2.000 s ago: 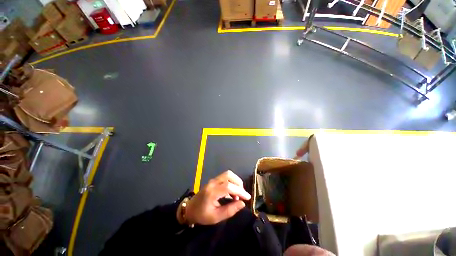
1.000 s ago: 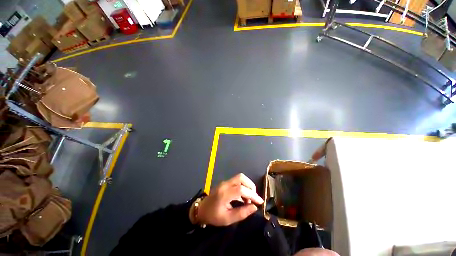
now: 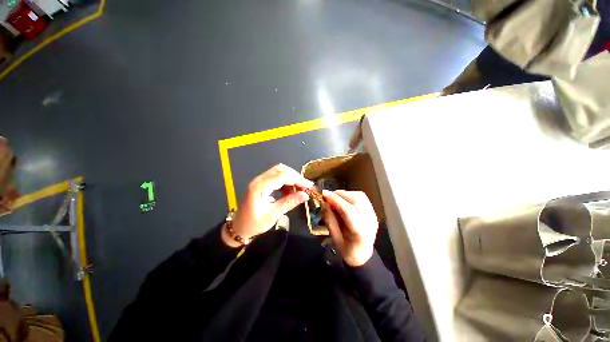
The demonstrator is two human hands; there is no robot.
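A small orange-brown shiny piece, perhaps a wrapped snack [image 3: 314, 194], is held between the fingertips of both hands. My left hand [image 3: 271, 201] grips its left end, with a bracelet at the wrist. My right hand [image 3: 350, 221] grips its right end. Both hands are in front of my body, over the near side of an open brown carton [image 3: 366, 175]. The carton stands against the table end and has mixed dark and pale items inside. The hands hide part of the carton.
A white-topped table [image 3: 428, 174] is on the right, with beige-grey tote bags [image 3: 505, 244] near me. Another person's dark sleeve [image 3: 491, 72] and a beige bag [image 3: 535, 33] are at the far right. A metal rack [image 3: 72, 227] stands on the left. Yellow lines [image 3: 287, 133] mark the grey floor.
The view has turned toward the table; tote bags and another person's sleeve now show. My right hand has come up to meet my left hand, and the small piece now shows between them.
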